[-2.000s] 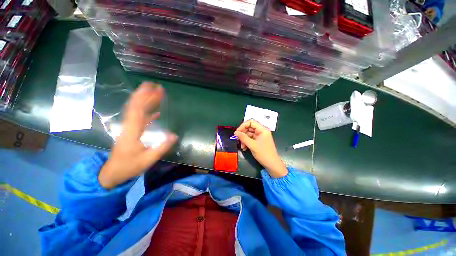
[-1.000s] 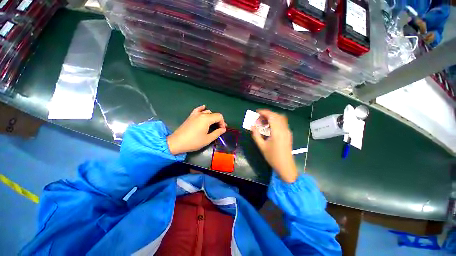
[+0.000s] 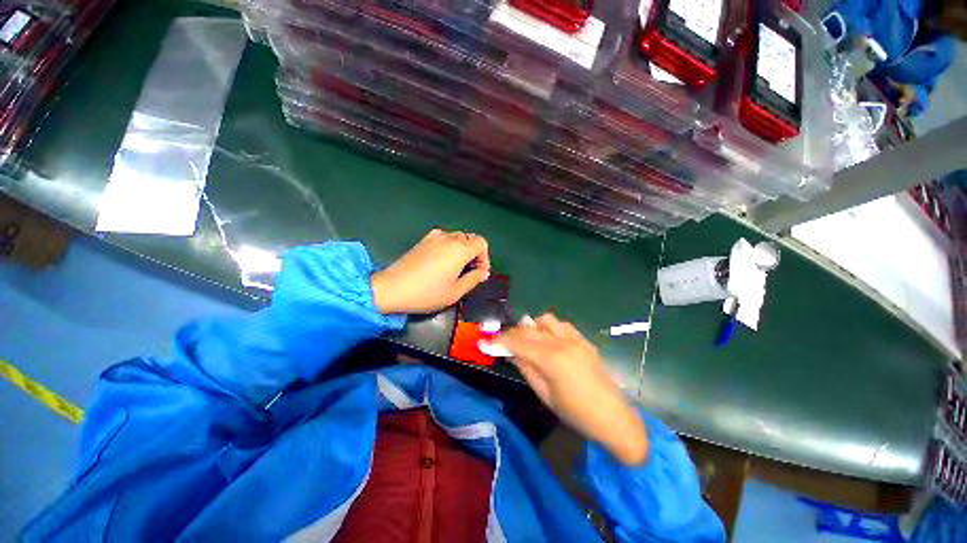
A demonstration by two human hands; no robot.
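Observation:
A handheld device (image 3: 486, 304) lies on the green bench mat near its front edge, dark screen away from me and orange-red part towards me. My left hand (image 3: 435, 274) rests at its upper left corner, fingers curled; whether it grips anything is hidden. My right hand (image 3: 551, 355) is at the device's lower right, slightly blurred, with a white piece (image 3: 494, 346) in its fingertips over the orange-red part. The white piece looks like the card or a cloth; I cannot tell which.
A tall stack of clear blister trays (image 3: 477, 138) stands behind. Clear film sheets (image 3: 159, 159) lie left. A thin white stick (image 3: 628, 329), a white bottle (image 3: 693, 281), white tissue (image 3: 749, 288) and a blue pen (image 3: 726, 332) lie right.
My left hand has come from the left to the device's top. My right hand has picked up the white piece right of the device and moved it down over the orange-red part.

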